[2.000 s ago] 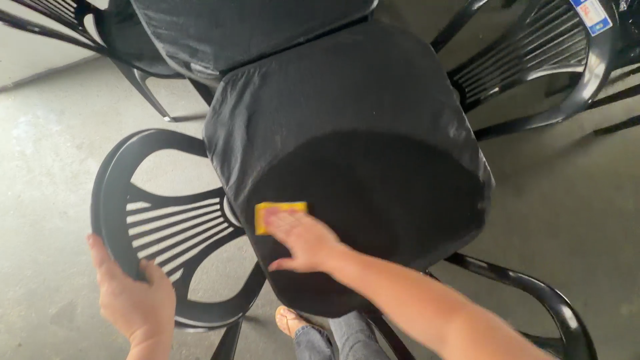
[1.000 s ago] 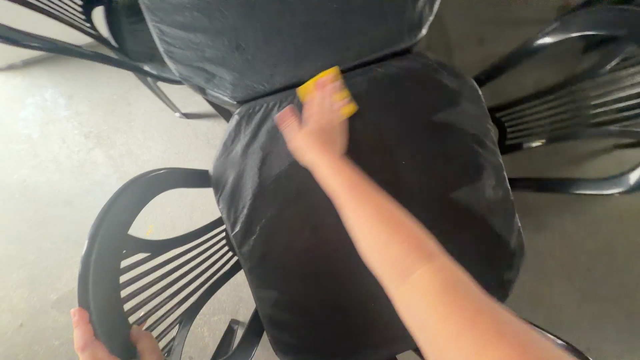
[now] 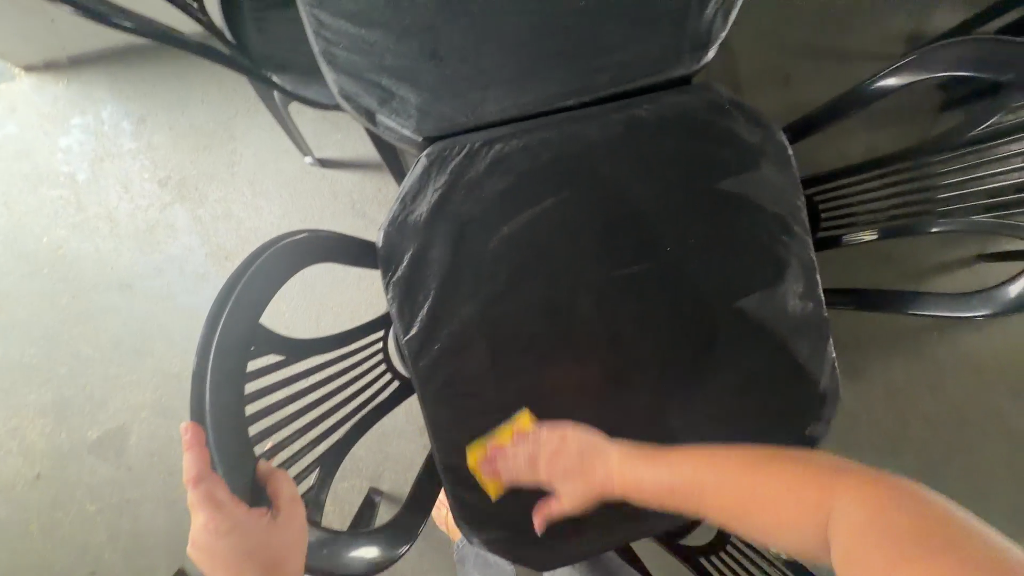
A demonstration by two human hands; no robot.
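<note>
My right hand (image 3: pixel 552 468) presses a yellow sponge or pad (image 3: pixel 500 452) on the near left part of a black covered seat cushion (image 3: pixel 608 280); the hand is blurred. The cushion's cover is wrinkled and has lighter, dusty-looking patches along its left and right sides. At the lower left, my left hand (image 3: pixel 244 512) grips the curved top rail of a black slatted chair back (image 3: pixel 220 384), thumb on one side and fingers on the other. This chair back adjoins the cushion's left edge.
A second black covered cushion (image 3: pixel 512 56) touches the far edge of the first. Black slatted chairs stand at the right (image 3: pixel 920 184) and upper left (image 3: pixel 272 48). Part of another slatted back (image 3: pixel 728 556) shows below the cushion. My foot (image 3: pixel 446 512) is on the concrete floor (image 3: pixel 104 320).
My right hand has moved with the yellow pad from the cushion's far edge to its near left part. My left hand remains on the chair back.
</note>
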